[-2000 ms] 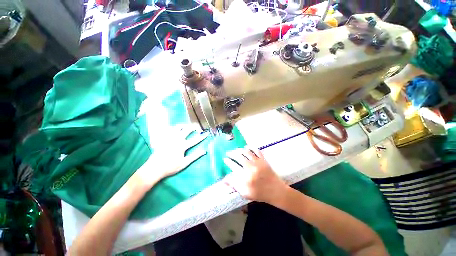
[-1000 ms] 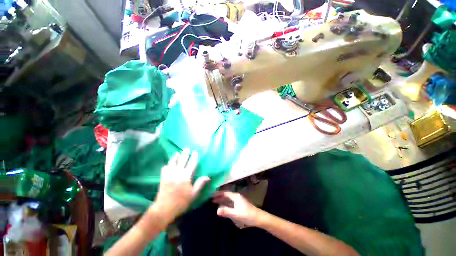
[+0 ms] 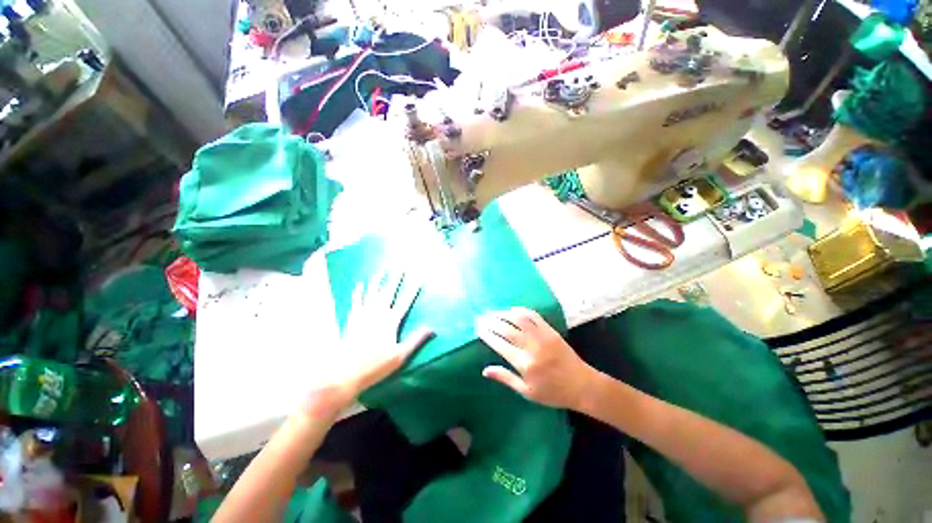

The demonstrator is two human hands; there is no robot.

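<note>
A green garment panel lies on the white machine table in front of the presser foot, its far edge by the needle area, and hangs over the table's front edge onto my lap. Its hanging part bears a small pale yellow-green mark. My left hand lies flat on the panel's left part, fingers spread. My right hand rests on its right part near the front edge, fingers bent; whether it pinches cloth is unclear. The cream sewing machine stands behind; glare hides the needle.
A stack of green pieces sits at the table's left. Orange-handled scissors lie right under the arm, beside parts trays. A gold tin is far right. A green heap hangs below the table at right. Bottles stand lower left.
The panel has been turned and spread; its marked part has gone from the table's left to my lap. Both hands moved off the needle area, then back up onto the panel.
</note>
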